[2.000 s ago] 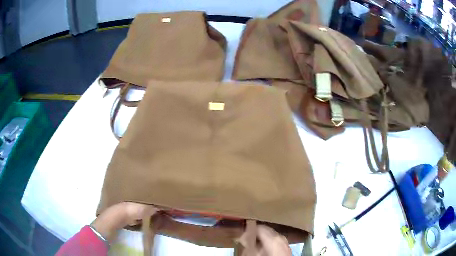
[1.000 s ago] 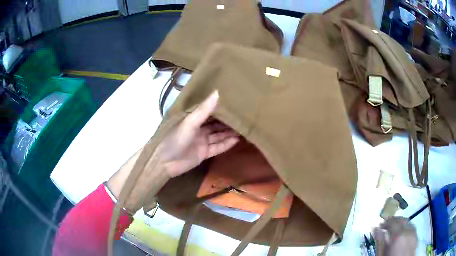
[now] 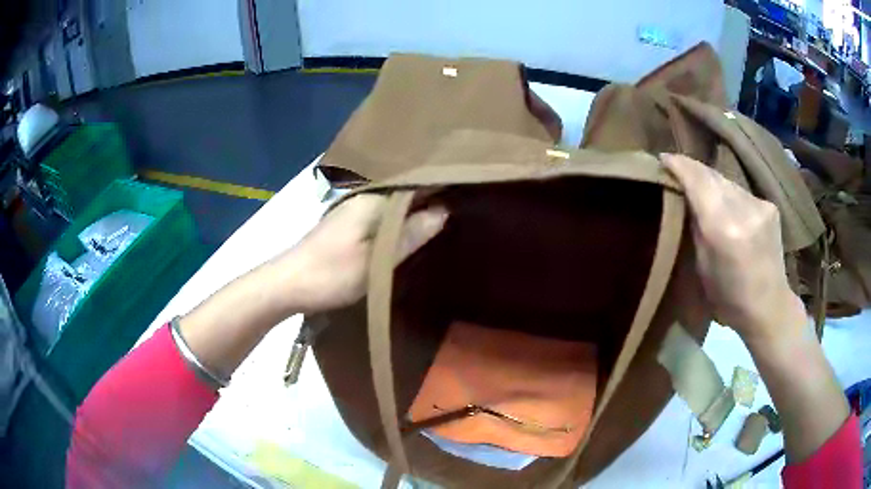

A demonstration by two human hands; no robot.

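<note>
A brown tote bag (image 3: pixel 477 164) stands open in front of me, its wide dark mouth facing me. An orange inner zip pocket (image 3: pixel 511 382) shows low inside, with a thin metallic zip. My left hand (image 3: pixel 368 244) holds the bag's left upper rim, fingers partly inside. My right hand (image 3: pixel 731 234) grips the right upper rim beside a handle. Two long brown handles (image 3: pixel 380 315) hang across the opening. A beige side tab (image 3: pixel 692 377) hangs at the right. A small pale-gold plate (image 3: pixel 557 154) shows at the top edge.
Another brown bag (image 3: pixel 430 110) lies beyond, and a heap of brown bags (image 3: pixel 764 162) is at the right. Small beige and dark blocks (image 3: pixel 753 435) and a dark tool lie at lower right. Green crates (image 3: pixel 124 277) stand at left. A yellow sheet (image 3: pixel 296 468) lies at the near edge.
My right hand has moved from the small tools to the bag's right rim. The opening has been lifted and spread wide, and more of the orange pocket shows.
</note>
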